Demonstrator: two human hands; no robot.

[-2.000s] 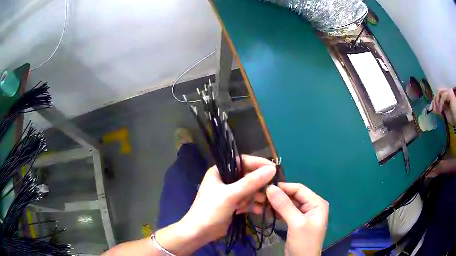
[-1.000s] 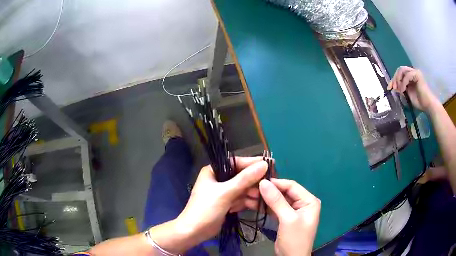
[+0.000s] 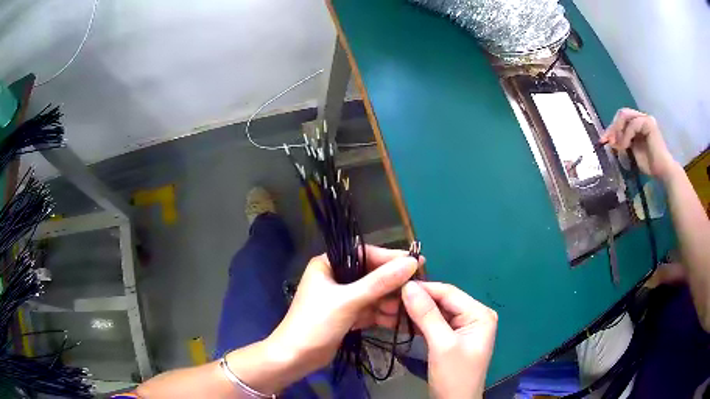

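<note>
My left hand (image 3: 331,308) is closed around a wire bundle (image 3: 335,210) of thin black cables, its light tips fanned upward. Between its thumb and forefinger it also pinches a few cables (image 3: 415,251) with short tips showing. My right hand (image 3: 451,331) holds the same few cables just below, thumb against fingers. The cables' lower lengths loop under my hands. The solder pot (image 3: 567,136), with a bright white centre, is set in the green bench to the right.
A coworker's hand (image 3: 634,134) holds dark cables over the pot. A silver foil duct (image 3: 521,27) is above it. A scraper (image 3: 613,259) projects from its near end. A clear cup (image 3: 648,201) stands beside it. Black cable bundles (image 3: 27,210) lie at far left.
The coworker's hand has come in over the pot with cables. My hands keep their grip; the tips of the few cables show less above my left thumb.
</note>
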